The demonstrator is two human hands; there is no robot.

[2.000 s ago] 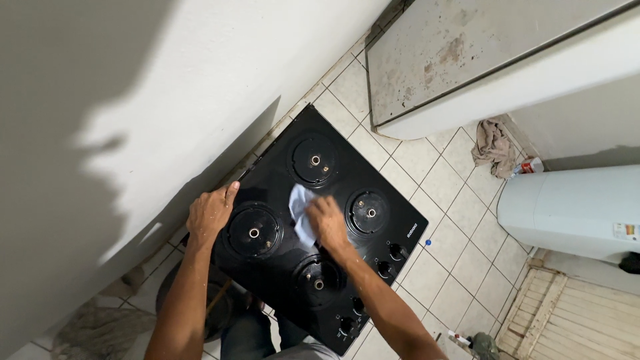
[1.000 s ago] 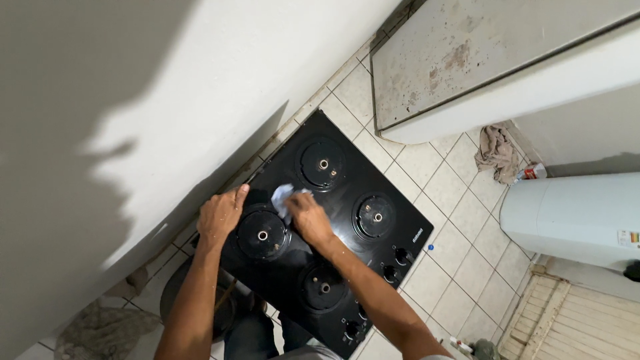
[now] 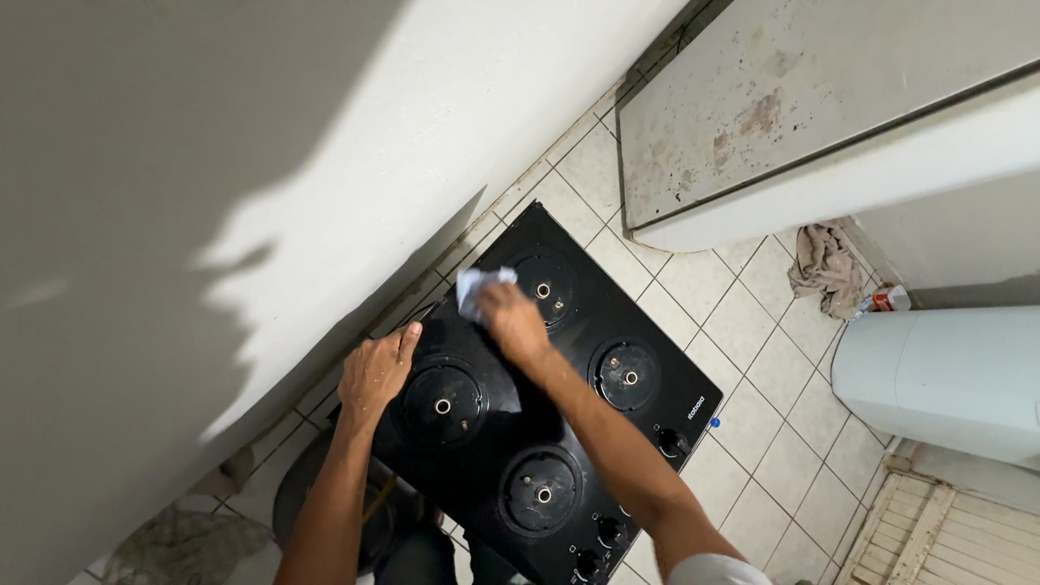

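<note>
A black Itatiaia gas cooktop [image 3: 520, 406] with several bare burner wells and black knobs [image 3: 671, 442] lies tilted across the view. My left hand [image 3: 378, 366] holds the cooktop's edge on the wall side, its thumb pointing up near one burner well [image 3: 443, 405]. Gripped in my right hand [image 3: 512, 321] is a crumpled, pale blue-white cloth [image 3: 481, 291], pressed on the black surface between the edge and the farthest burner well [image 3: 543, 290]. The fingertips of the right hand are partly hidden and blurred.
A white wall [image 3: 406, 162] rises at the left. A stained white appliance [image 3: 731, 130] stands at upper right above floor tiles [image 3: 751, 349]. A brown rag [image 3: 825, 268] and a light-blue cylinder-like object [image 3: 942, 382] are at right. A dark round container [image 3: 305, 479] sits below my left forearm.
My right hand has moved with the cloth, from the middle of the cooktop to its wall-side edge, toward the far burner well. My left hand stays on the edge.
</note>
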